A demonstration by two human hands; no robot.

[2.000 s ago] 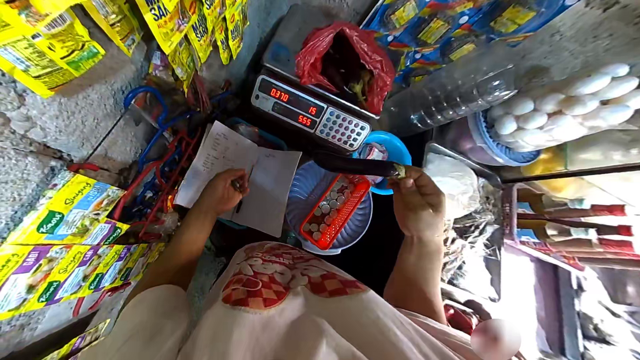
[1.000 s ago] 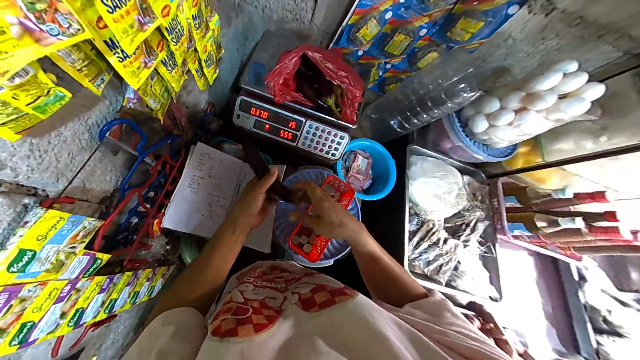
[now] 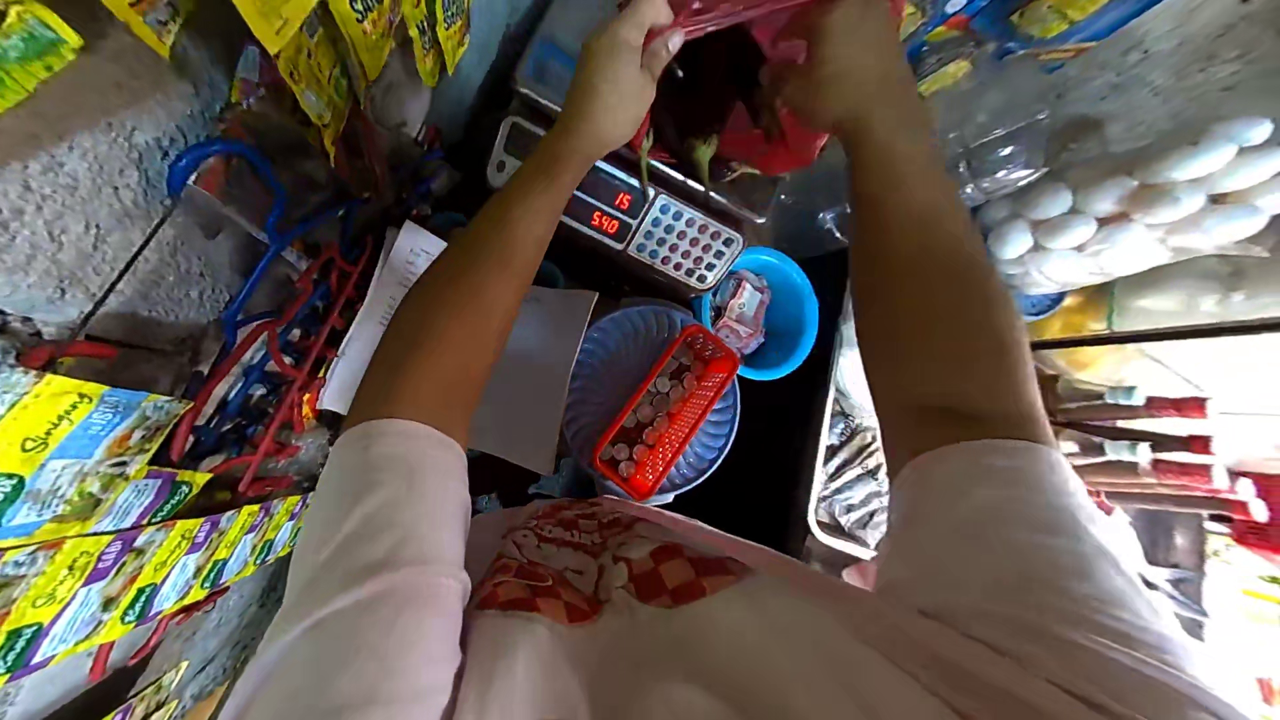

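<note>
A red plastic bag (image 3: 775, 140) of eggplants (image 3: 705, 90) lies at the top on a digital scale (image 3: 690, 240) with a lit display. My left hand (image 3: 620, 75) grips the bag's left edge. My right hand (image 3: 830, 65) is at the bag's right side, its fingers partly hidden by the bag, so its grip does not show. Green eggplant stems hang over the near edge of the scale. Below the scale, a red plastic basket (image 3: 670, 410) of coins rests on a blue fluted plastic container (image 3: 610, 370). An open notebook (image 3: 530, 370) lies partly under my left forearm.
A blue bowl (image 3: 790, 315) with folded paper money stands right of the scale. A metal tray (image 3: 850, 480) of dried fish is beside my right forearm. White eggs (image 3: 1130, 200) are piled at the right. Plastic hangers (image 3: 290, 330) and seasoning packets (image 3: 90, 450) hang at the left.
Both hands have moved up to the red bag. The dark eggplant seen in my hands earlier is no longer seen apart from the bag. The scale's lower reading has changed.
</note>
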